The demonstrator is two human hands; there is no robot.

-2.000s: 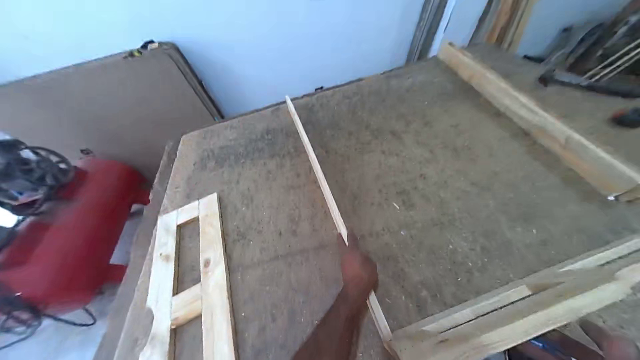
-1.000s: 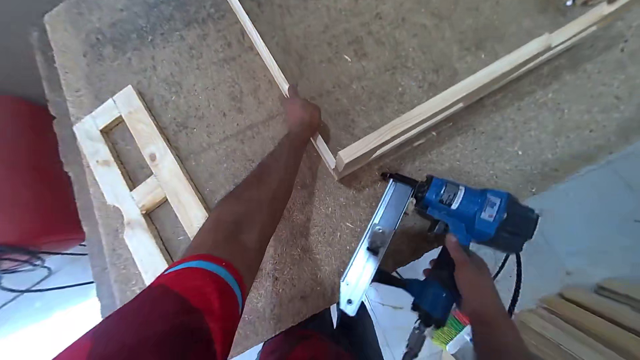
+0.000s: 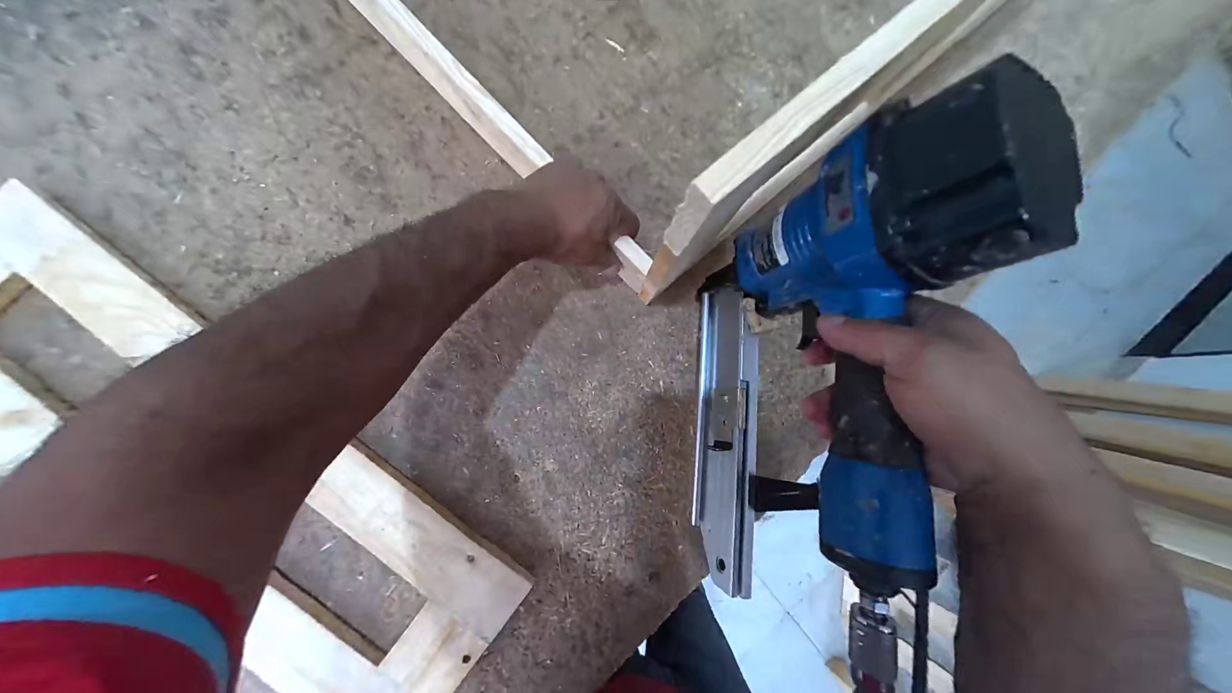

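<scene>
My left hand (image 3: 582, 217) grips a thin wooden strip (image 3: 462, 87) close to its lower end, which meets the end of a wooden board (image 3: 799, 115) standing on edge at a corner. In my right hand (image 3: 934, 385) is a blue and black pneumatic nailer (image 3: 818, 231), held by its grip with the index finger at the trigger. The nailer's nose lies against or very near the outer side of the board by the corner; exact contact is hidden. Its metal magazine (image 3: 727, 443) points down toward my body, and an air hose fitting (image 3: 873, 630) hangs from the handle.
A flat wooden frame (image 3: 414, 529) lies on the particle board tabletop (image 3: 577, 414) at the left, partly under my left forearm. Several wooden boards (image 3: 1155, 462) are stacked at the lower right, beyond the table's edge, above a pale tiled floor (image 3: 799, 577).
The nailer in my right hand has moved up to the outer side of the board by the corner. My left hand has slid down the strip, nearer its end. The view is closer.
</scene>
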